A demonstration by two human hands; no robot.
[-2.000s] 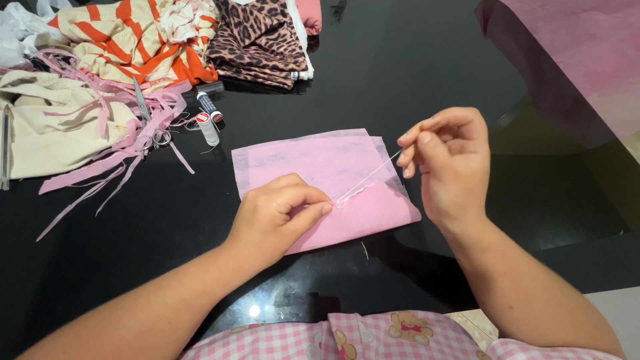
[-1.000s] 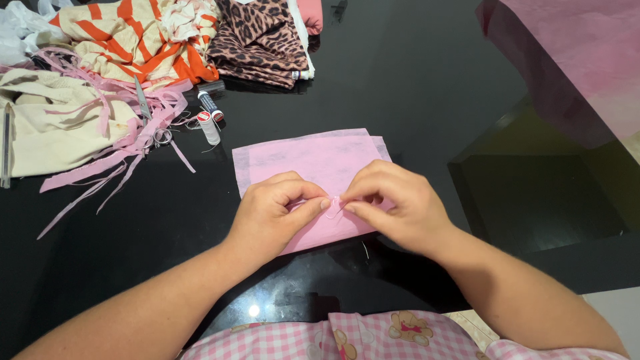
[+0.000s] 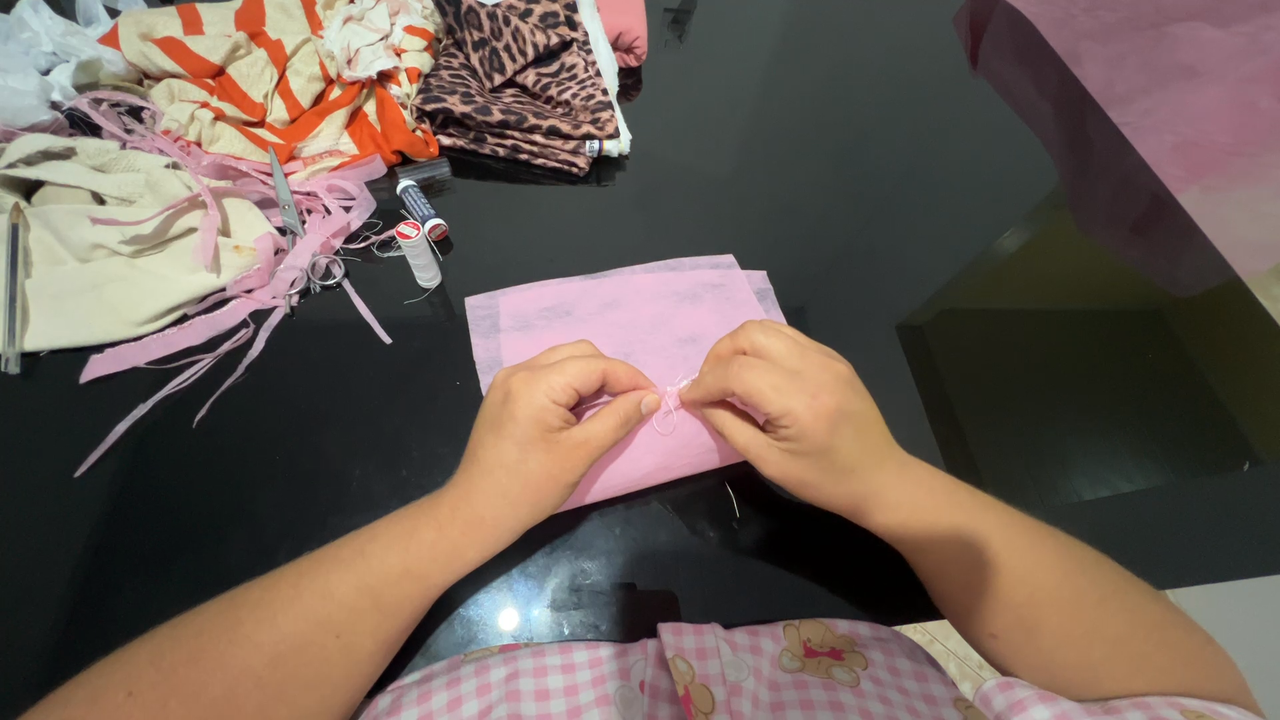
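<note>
A folded piece of thin pink fabric [image 3: 620, 320] lies on the glossy black table in front of me. My left hand [image 3: 560, 430] pinches the fabric near its middle between thumb and index finger. Close by on the right, my right hand [image 3: 800, 410] has its fingertips pinched at the same spot. A small loop of white thread [image 3: 665, 418] hangs on the fabric between the fingertips. Whether a needle is held there cannot be told.
Spools of white thread [image 3: 420, 262] and dark thread [image 3: 418, 205] stand at upper left, beside scissors [image 3: 285, 200] on pink fabric strips [image 3: 340, 215]. Behind are orange-and-cream cloth [image 3: 240, 80] and leopard-print cloth [image 3: 520, 80]. Pink sheeting [image 3: 1180, 120] lies at upper right.
Two seconds ago my right hand was raised to the right, with the thread stretched toward my left hand. It has come down to the fabric beside my left hand, and the thread now forms a slack loop.
</note>
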